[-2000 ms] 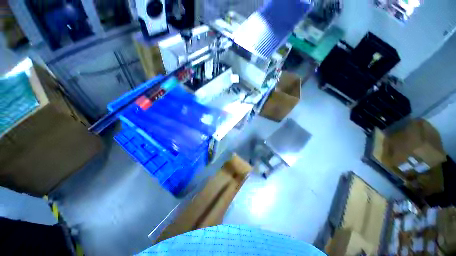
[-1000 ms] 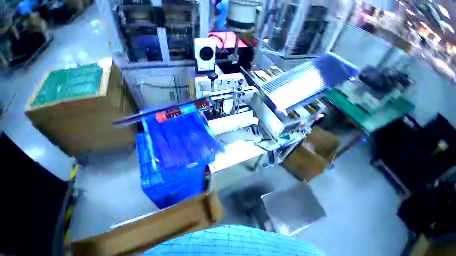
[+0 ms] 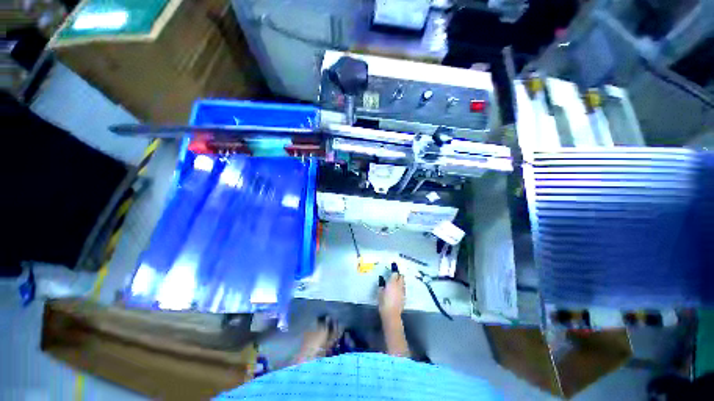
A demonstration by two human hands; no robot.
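Observation:
The pale bench machine (image 3: 391, 211) stands straight in front of me, with rails and a control panel with a red button. My right hand (image 3: 392, 296) is over the front edge of the bench top, black cots on its fingertips, near a dark tool (image 3: 435, 294) and a small orange-yellow piece (image 3: 366, 267). No held object shows in it. My left hand (image 3: 317, 338) is low, below the bench edge, partly hidden by my body and blurred; whether it holds something cannot be told.
Glossy blue sheets (image 3: 223, 227) hang over the blue crate (image 3: 254, 115) at left. A long rail rod (image 3: 227, 131) crosses it. A ridged slab (image 3: 618, 227) is at right. An open carton tray (image 3: 141, 345) and another carton (image 3: 548, 360) are low down. A large carton (image 3: 156, 66) stands upper left.
The view has moved closer to the machine and looks down on its bench top. Both hands have come into view at the bottom.

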